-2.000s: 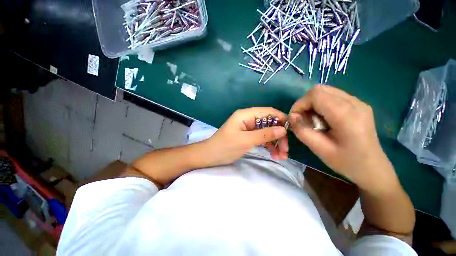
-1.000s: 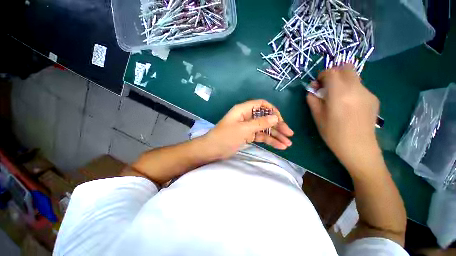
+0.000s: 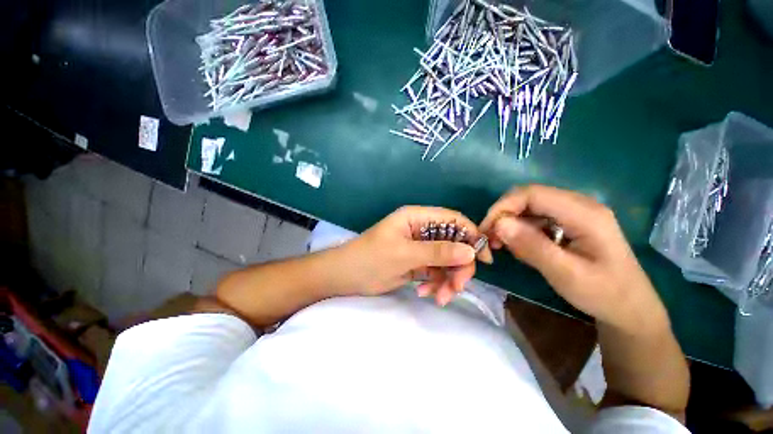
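Note:
My left hand (image 3: pixel 407 254) holds several shafted metal parts (image 3: pixel 442 230) side by side, their ringed ends showing above the fingers. My right hand (image 3: pixel 564 242) meets it at the fingertips, where a small silvery piece (image 3: pixel 481 244) shows between the two hands; its shape is hard to tell. A hand tool (image 3: pixel 555 230) sits in my right palm, with only its end showing. A loose pile of silver and purple shafted parts (image 3: pixel 500 72) lies on the green mat beyond the hands.
A clear tub (image 3: pixel 174 93) of reddish and silver parts stands at upper left. A tipped clear tub (image 3: pixel 623 38) lies behind the pile, beside a smartphone (image 3: pixel 695 30). Clear tubs (image 3: pixel 678 250) with silvery parts stand at right. Label scraps (image 3: pixel 308 175) lie near the left bench edge.
My right hand has come back from the pile to my left hand's fingertips. The parts in my left hand are now fanned out more. The whole view has also shifted.

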